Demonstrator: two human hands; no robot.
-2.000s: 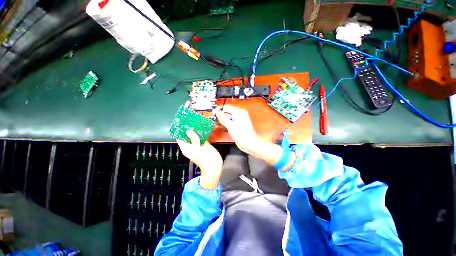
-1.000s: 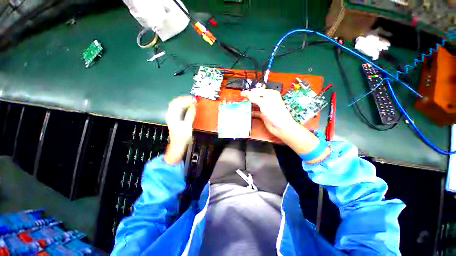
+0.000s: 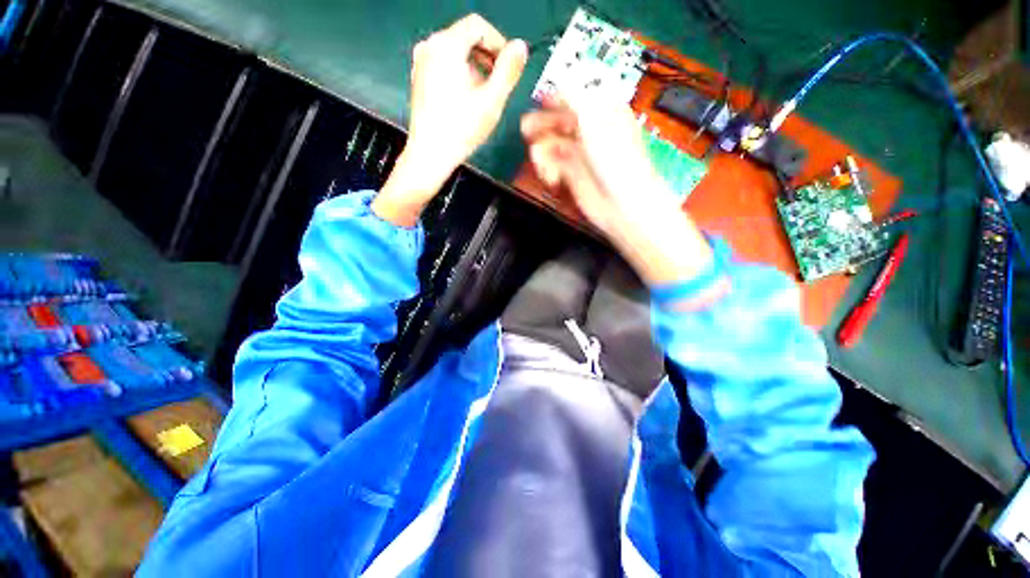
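Note:
My left hand [image 3: 457, 96] is loosely curled above the bench's front edge, left of the boards, with nothing visible in it. My right hand [image 3: 587, 147] is blurred over the left part of the orange-red test fixture [image 3: 751, 209]; whether its fingers hold anything cannot be told. A green circuit board [image 3: 675, 167] lies on the fixture, partly hidden by my right hand. A white-green board [image 3: 599, 57] is at the fixture's far left corner, beside the black connector block [image 3: 689, 110]. Another green-white board [image 3: 834, 220] lies at the fixture's right side.
A blue cable [image 3: 841, 54] loops right from the connector area. A red marker pen [image 3: 873, 294] lies right of the fixture, with a black remote control [image 3: 987, 282] farther right. Black trays [image 3: 186, 169] are below the bench. Blue and red items [image 3: 73, 327] are at the left.
The view has turned and shifted, so the fixture appears tilted and farther right. My right hand has moved from the connector block to the fixture's left part. The blue-and-red items show more fully.

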